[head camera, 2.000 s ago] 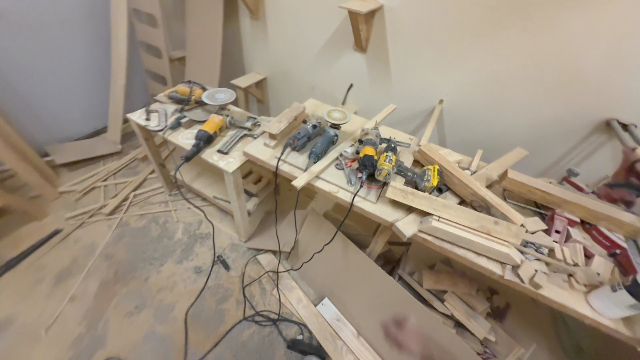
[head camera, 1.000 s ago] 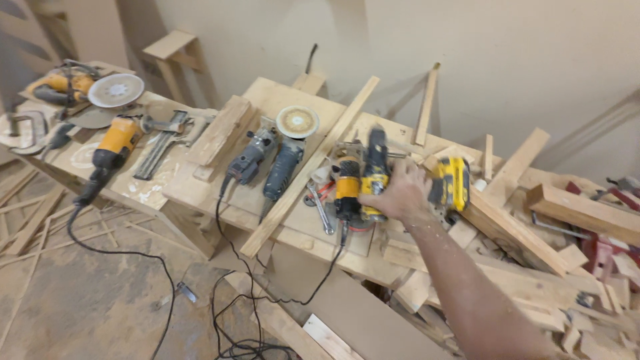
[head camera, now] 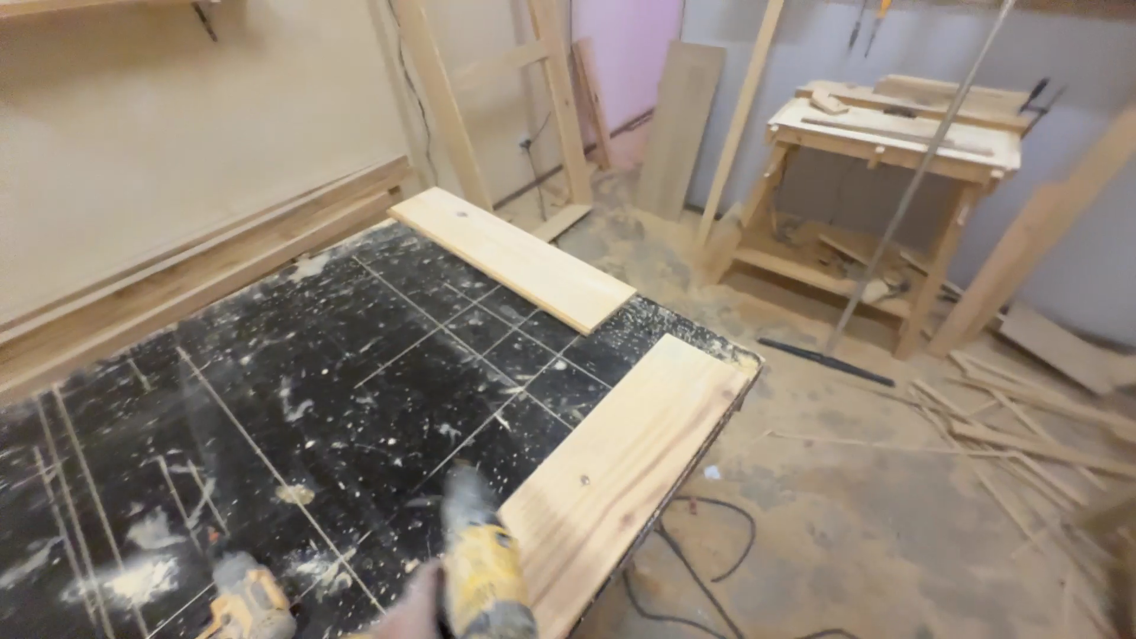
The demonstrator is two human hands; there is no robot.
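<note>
A yellow and dark cordless drill (head camera: pixel 486 572) points up and away at the bottom centre. Beside its left side shows part of what appears to be my right hand (head camera: pixel 414 612), blurred and cut off by the frame's edge, closed on the drill; the grip itself is hidden. I cannot see my left hand. A second yellow drill (head camera: pixel 248 599), partly cut off, is at the lower left over the black tabletop (head camera: pixel 355 373). One pale wooden board (head camera: pixel 621 470) lies along the table's right edge, close to the held drill. Another board (head camera: pixel 515 257) lies across the far end.
Beyond the table stands a wooden workbench (head camera: pixel 896 138), with a long-handled floor squeegee (head camera: pixel 825 362) in front of it. Thin wood offcuts (head camera: pixel 1021 444) litter the floor at right. A black cable (head camera: pixel 683 568) lies beside the table. Wooden frames and boards lean against the walls.
The view has turned from the tool-covered benches to the black table. One second ago my right hand was at a yellow drill on a bench; now a drill is held over this table.
</note>
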